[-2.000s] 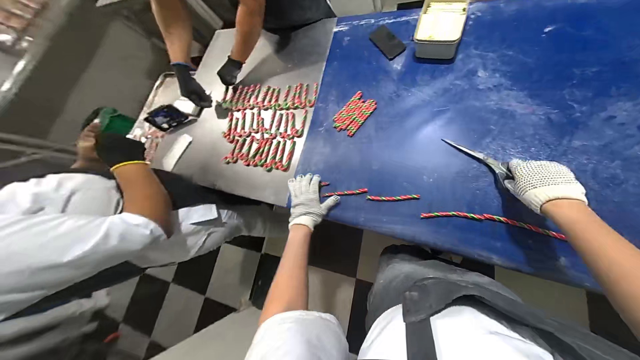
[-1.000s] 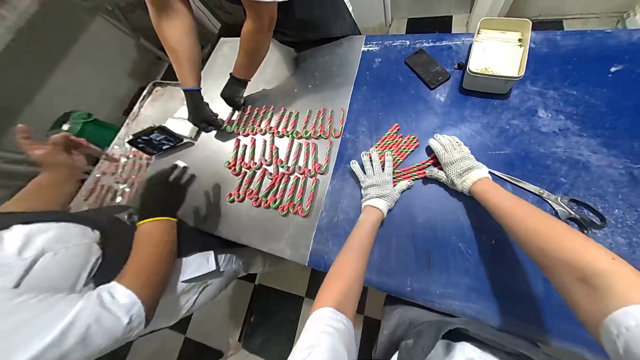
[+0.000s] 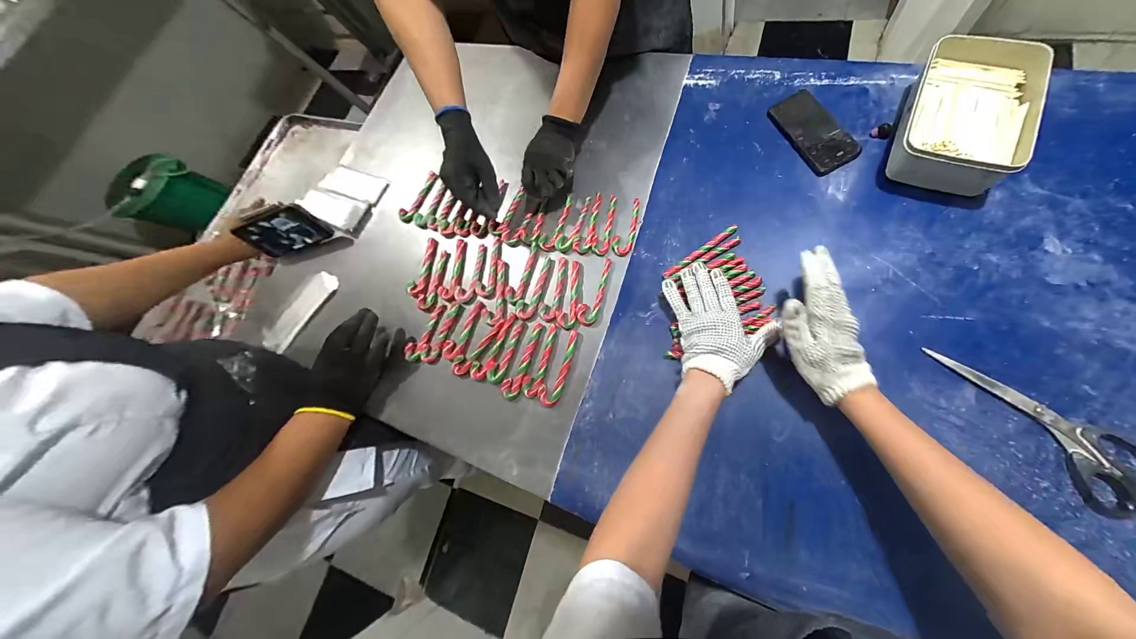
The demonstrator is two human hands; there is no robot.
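On the blue table, a pile of red and green striped candy sticks (image 3: 729,266) lies partly covered by my left hand (image 3: 713,324), which is in a white dotted glove, palm down, fingers apart. Just right of the pile, my right hand (image 3: 825,328), gloved the same way, is held on edge with its fingers together and nothing seen in it. Metal scissors (image 3: 1034,410) with dark handles rest farther right. Left of the pile, rows of striped candy canes (image 3: 532,284) cover part of the steel tabletop (image 3: 479,435).
A co-worker's black-gloved hands (image 3: 510,169) touch the top row of canes. Another person holds a phone (image 3: 282,231) and rests a black-gloved hand (image 3: 353,359) near the canes. A dark phone (image 3: 814,131) and a metal tin (image 3: 963,169) stand at the back. A green bucket (image 3: 173,200) is at left.
The scissors, in my right hand two seconds ago, now lie on the table. Sticks that lay along the front edge have left there. My right hand has come off the pile since one second ago.
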